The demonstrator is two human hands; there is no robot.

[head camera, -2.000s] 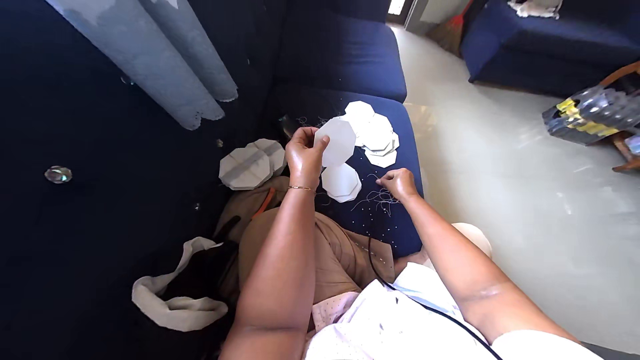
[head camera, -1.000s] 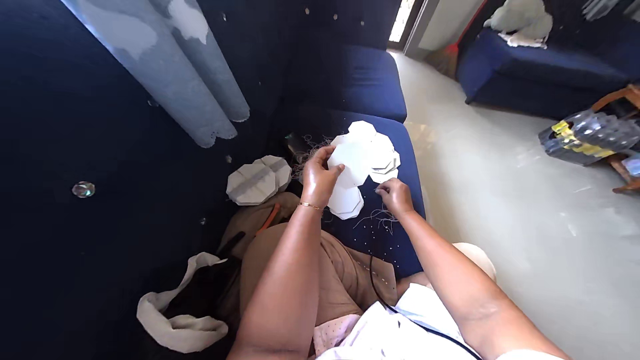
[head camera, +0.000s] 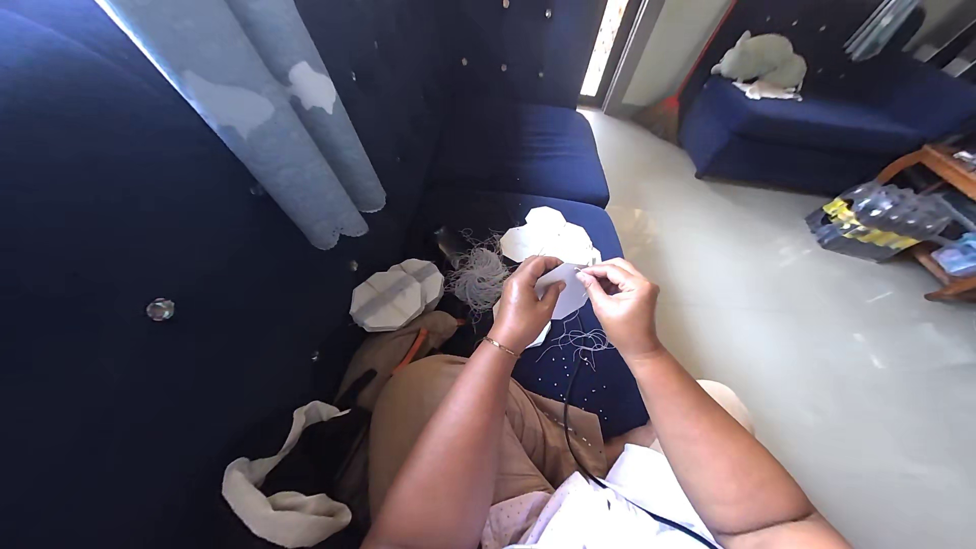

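A white octagonal card [head camera: 566, 296] is pinched in my left hand [head camera: 528, 301], with the thumb over its face. My right hand [head camera: 621, 297] touches the card's right edge, thumb and forefinger pinched on something thin and pale, too small to name. Behind them, more white octagonal pieces [head camera: 545, 236] lie overlapping on the dark blue seat [head camera: 610, 404]. Left of my left hand is a tangled bundle of pale thread [head camera: 478, 280]. Loose strands [head camera: 583, 341] and small white beads or specks lie on the seat below the card.
Another stack of white octagonal pieces [head camera: 396, 296] rests at the left. A black cable [head camera: 568, 415] runs across my lap. Cream cloth [head camera: 286, 515] lies lower left, a grey-blue curtain [head camera: 297, 130] hangs above. A broom [head camera: 662, 118], a second blue sofa [head camera: 808, 137] and a clear container [head camera: 877, 221] stand at the right.
My right hand has come up from the loose strands to the edge of the card. My left hand still holds a white card. The thread bundle shows more fully.
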